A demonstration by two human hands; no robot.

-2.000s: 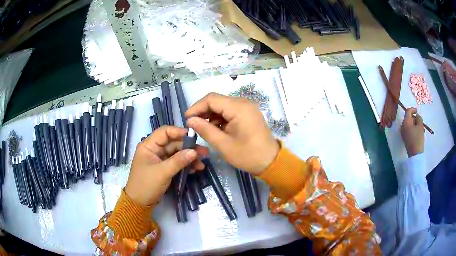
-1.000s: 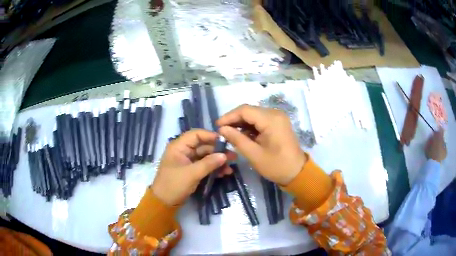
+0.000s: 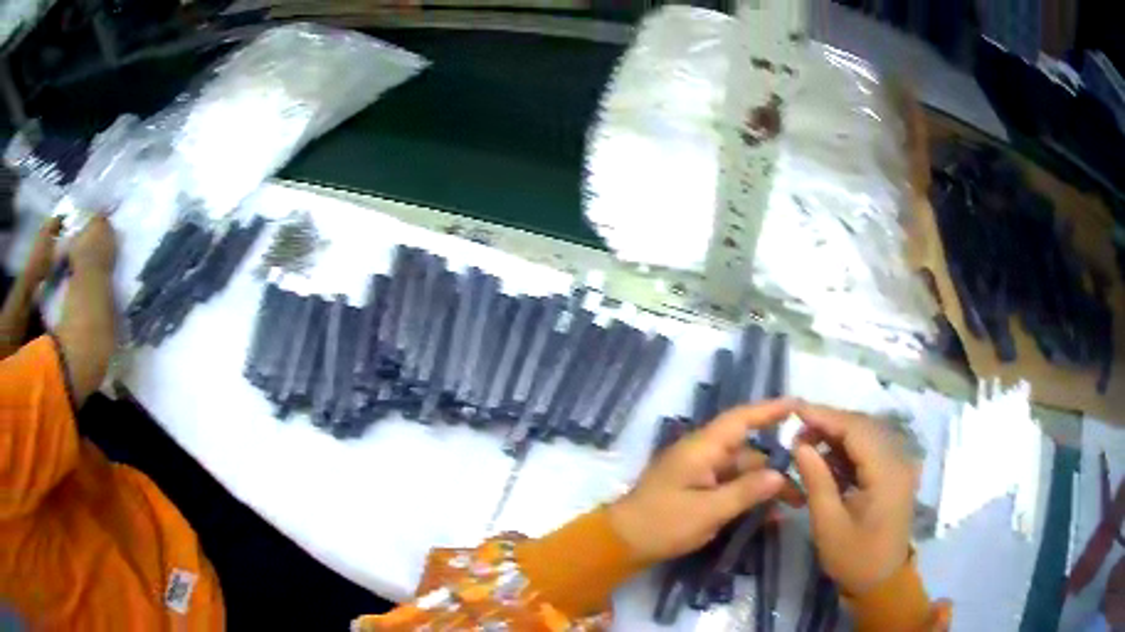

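My left hand (image 3: pixel 691 491) grips a black handle sleeve (image 3: pixel 778 458) upright between thumb and fingers. My right hand (image 3: pixel 860 491) is at the sleeve's top end, thumb and fingertips pinched around a small white tip (image 3: pixel 790 431). The fingers hide most of the sleeve, and blur hides what else the right fingers hold. Loose black sleeves (image 3: pixel 749 363) lie behind and below my hands. Filled handles (image 3: pixel 457 333) lie in a row at left. White core rods (image 3: pixel 993 457) lie in a pile at right.
A neighbour in an orange top (image 3: pixel 93 494) works at far left by a clear plastic bag (image 3: pixel 271 111). A pale-green metal frame (image 3: pixel 750 161) stands behind the bench, with bagged white rods (image 3: pixel 839 222) around it. Black sleeves (image 3: pixel 1024 247) lie on brown paper at right. Small metal fittings (image 3: pixel 291 245) lie at left.
The view has swung left, so the bench things and my hands appear farther right, and the orange-clad neighbour has come into view. My hands still hold the sleeve and white tip together.
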